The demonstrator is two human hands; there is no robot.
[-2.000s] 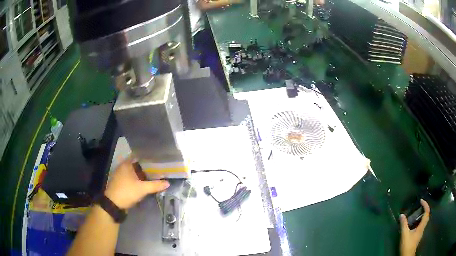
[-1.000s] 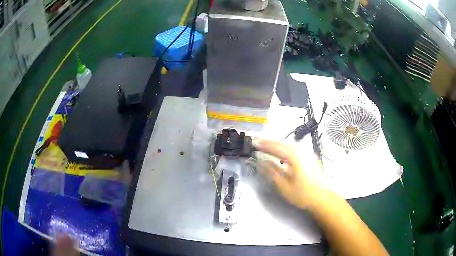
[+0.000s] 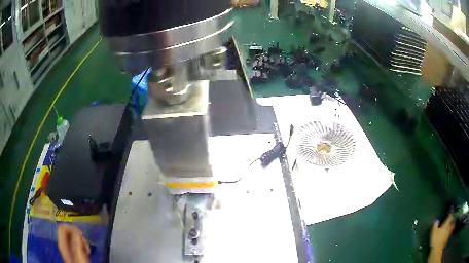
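Note:
The large grey metal horn [image 3: 180,141], with a yellow strip at its lower edge, stands low over the silver fixture [image 3: 194,226] on the pale base plate [image 3: 139,218]. A thin black cord runs right from under the horn to a dark cord bundle [image 3: 272,154] at the plate's right edge. Any adapter block under the horn is hidden. My left hand [image 3: 73,244] is blurred and cut off at the lower left, left of the plate. My right hand [image 3: 441,236] is small at the far lower right, by dark items on green; its grip is unclear.
A black box [image 3: 87,154] stands left of the machine, with a green-tipped bottle [image 3: 62,127] behind it. A round fan shape [image 3: 325,145] shows over the white sheet [image 3: 342,198]. Loose black pieces [image 3: 277,64] lie behind; black ribbed stacks [image 3: 452,120] stand far right.
The view has shifted. My right hand has left the block at the fixture and is at the far right. The horn now covers the place where the black block showed. My left hand remains lower left.

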